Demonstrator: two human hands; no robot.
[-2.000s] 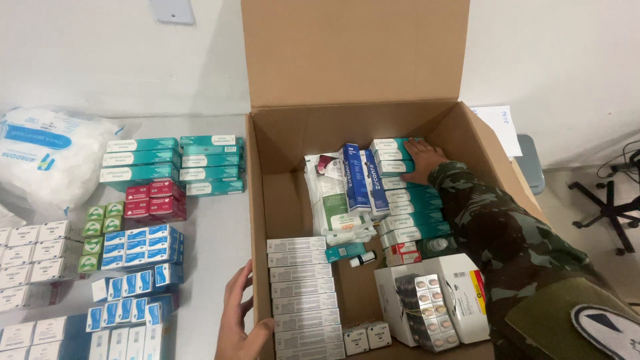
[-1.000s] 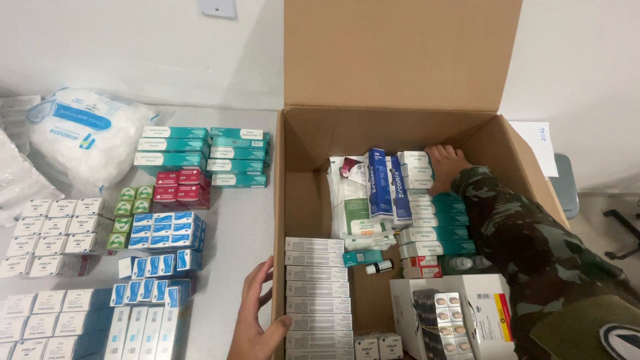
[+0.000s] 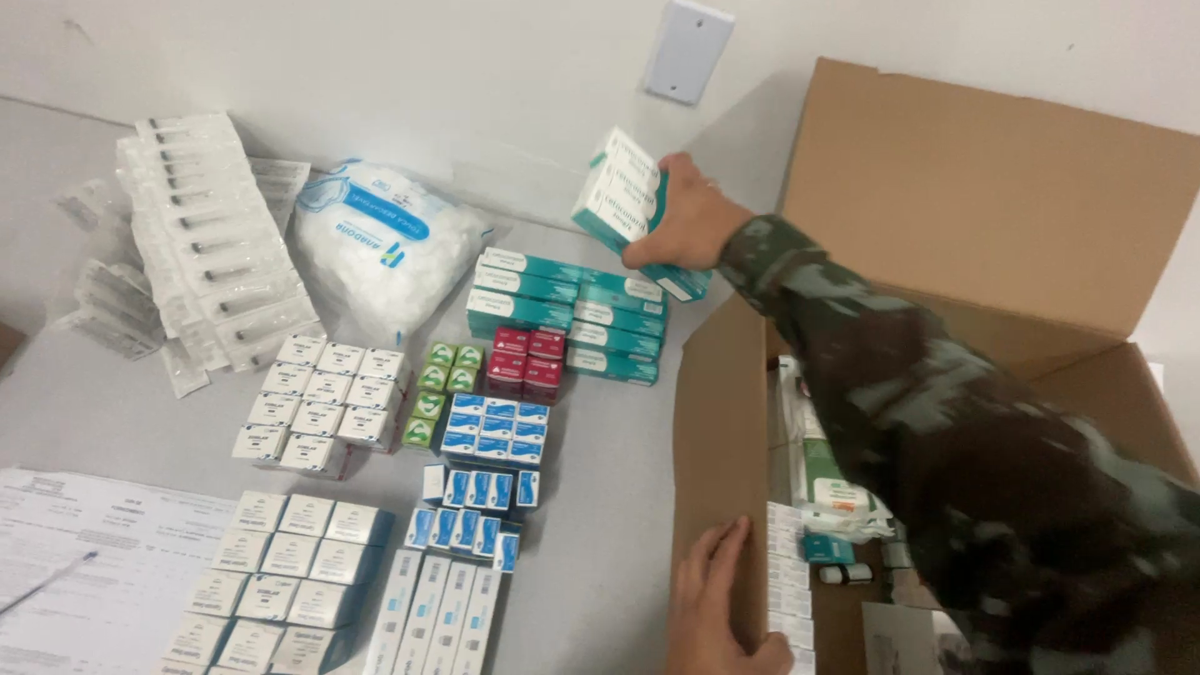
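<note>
My right hand (image 3: 689, 216), in a camouflage sleeve, grips a small stack of white and teal medicine cartons (image 3: 621, 192) above the table, behind the flat teal cartons (image 3: 614, 328). My left hand (image 3: 722, 600) holds the left wall of an open cardboard box (image 3: 720, 412), thumb over the edge. Inside the box, white cartons (image 3: 789, 581) line that wall, near a green and white packet (image 3: 830, 473), a small teal carton (image 3: 830, 547) and a small bottle (image 3: 846, 574). My right arm hides much of the box's inside.
On the table stand red cartons (image 3: 525, 364), green cartons (image 3: 431, 378), blue and white cartons (image 3: 495, 431), several white carton groups (image 3: 319, 403) and long cartons (image 3: 455, 619). Beyond them lie a bag of white disposable caps (image 3: 384, 244) and wrapped syringes (image 3: 211, 220). Printed papers (image 3: 94, 562) and a pen (image 3: 52, 581) lie at left.
My right hand has come out of the box and over to the left, now holding cartons it was touching inside. My left hand remains on the box wall. The view has swung left.
</note>
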